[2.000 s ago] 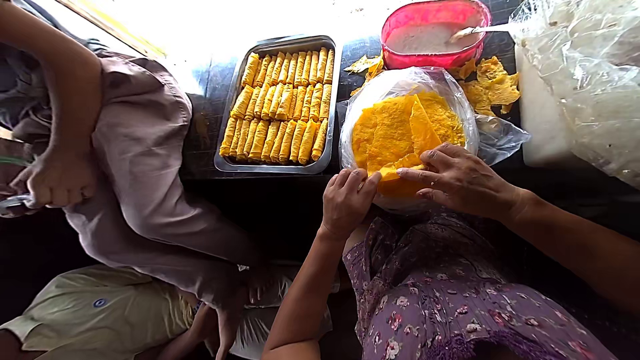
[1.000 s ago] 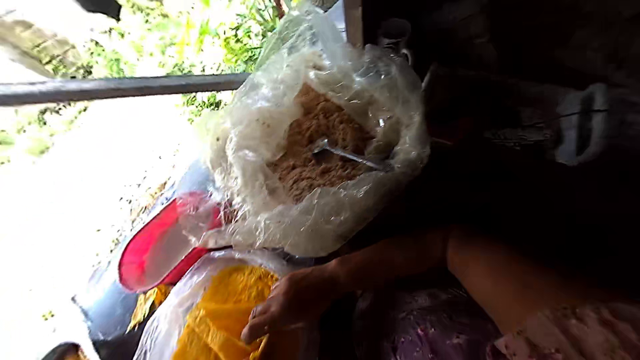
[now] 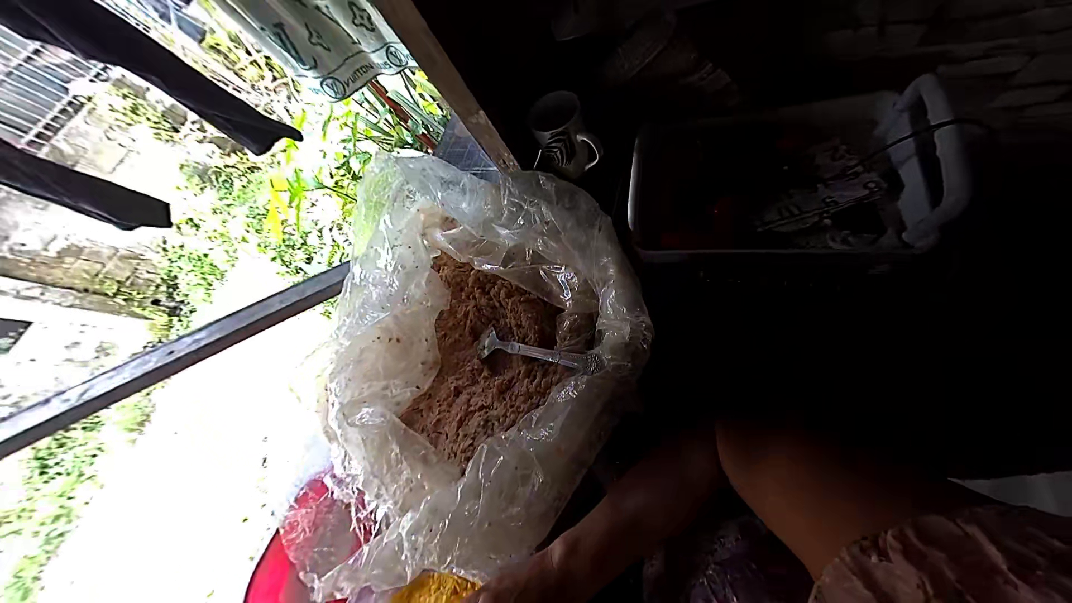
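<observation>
A clear plastic bag (image 3: 385, 368) stands with its mouth spread around brown, crumbly filling (image 3: 477, 402). A spoon (image 3: 536, 352) lies on the filling, its handle toward the bag's right side. Along the bottom edge, my right hand (image 3: 523, 582) is cut off by the frame, beside a piece of yellow wrapper sheet (image 3: 435, 588); its fingers are out of view, so its hold cannot be told. Left of it, partly behind the bag's plastic, is a red tub (image 3: 272, 569). My left hand is out of the picture.
Behind the bag, a mug (image 3: 563, 134) stands by a wooden post (image 3: 452, 84). A white-rimmed bin (image 3: 636, 193) sits in the dark at upper right. A rail (image 3: 176, 360) crosses the left side, with plants and hanging cloth (image 3: 335, 42) outside.
The view has swung far to the right, from the tray of rolls and the yellow sheets to the bag of filling. Both hands were on the sheets two seconds ago.
</observation>
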